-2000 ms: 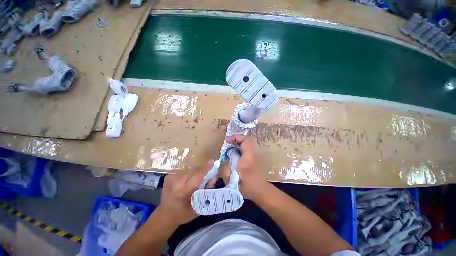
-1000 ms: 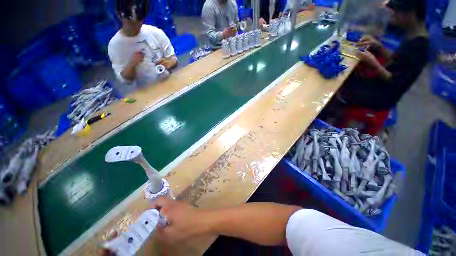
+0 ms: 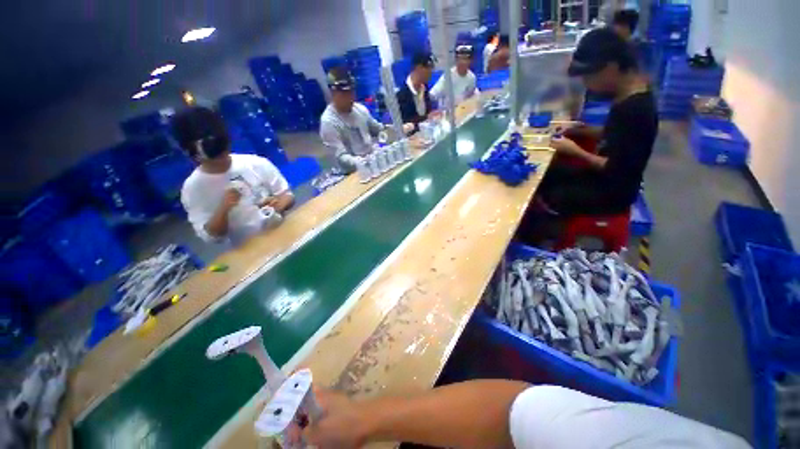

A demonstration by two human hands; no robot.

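A pale grey two-arm unit (image 3: pixel 263 367) is held low at the left, over the near bench edge beside the green belt. One oval foot with dark holes points up and left; the other oval foot is nearer, in front of the hand. My right hand (image 3: pixel 329 421) is closed around the unit's joint area, partly hidden behind the nearer foot. My left hand is not in view.
The green conveyor belt (image 3: pixel 289 298) runs diagonally away. A blue bin (image 3: pixel 660 373) of loose grey arms stands at right. A blue heap (image 3: pixel 506 161) lies on the far bench. Upright housings (image 3: pixel 384 160) stand across the belt. Several seated people line both sides.
The view has swung up and right from the bench, showing more of the line and the workers. The unit now sits lower in view, and my left hand has gone out of the picture.
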